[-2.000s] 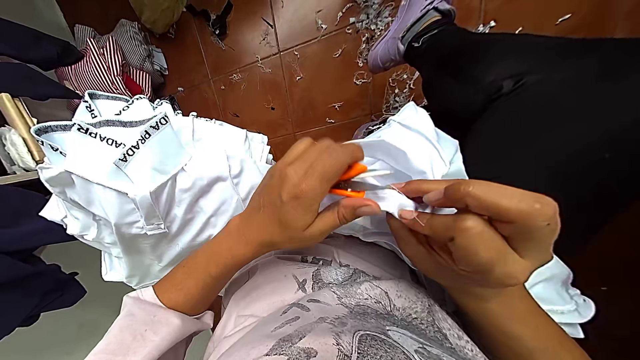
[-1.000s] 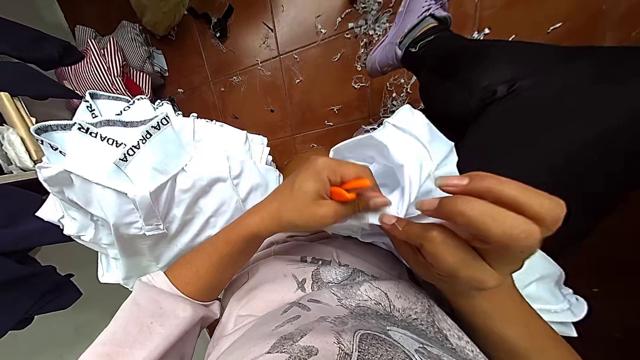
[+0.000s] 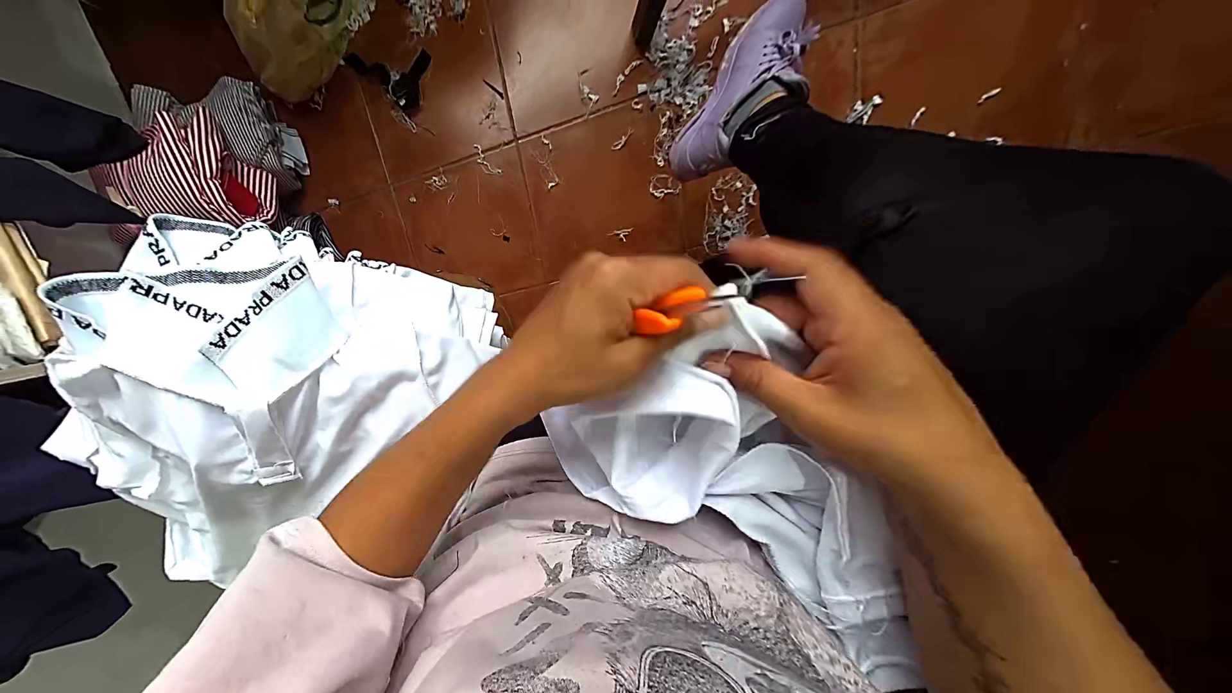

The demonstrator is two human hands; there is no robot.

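Note:
Small orange-handled scissors (image 3: 669, 310) are in my left hand (image 3: 602, 332), their thin metal blades pointing right across the edge of a white garment (image 3: 664, 443). My right hand (image 3: 837, 356) pinches that garment's edge between thumb and fingers, close beside the blades. A dark and whitish tuft of threads (image 3: 746, 282) shows at the blade tips. The garment lies bunched over my lap. Whether the blades are apart is not clear. To the left lies a stack of white garments (image 3: 366, 337) with lettered collar bands (image 3: 255, 308).
Thread scraps (image 3: 679, 72) litter the brown tiled floor (image 3: 462, 212) near a purple shoe (image 3: 741, 87). Striped garments (image 3: 197, 159) and a yellowish bag (image 3: 289, 43) lie at upper left. Dark cloth (image 3: 58, 568) hangs at the left edge. My black-clad leg (image 3: 972, 241) extends at right.
My hands have shifted the white garment's held edge, and more of its folded fabric now shows below them. The right hand has turned and its fingers reach further up. The scissors remain in my left hand.

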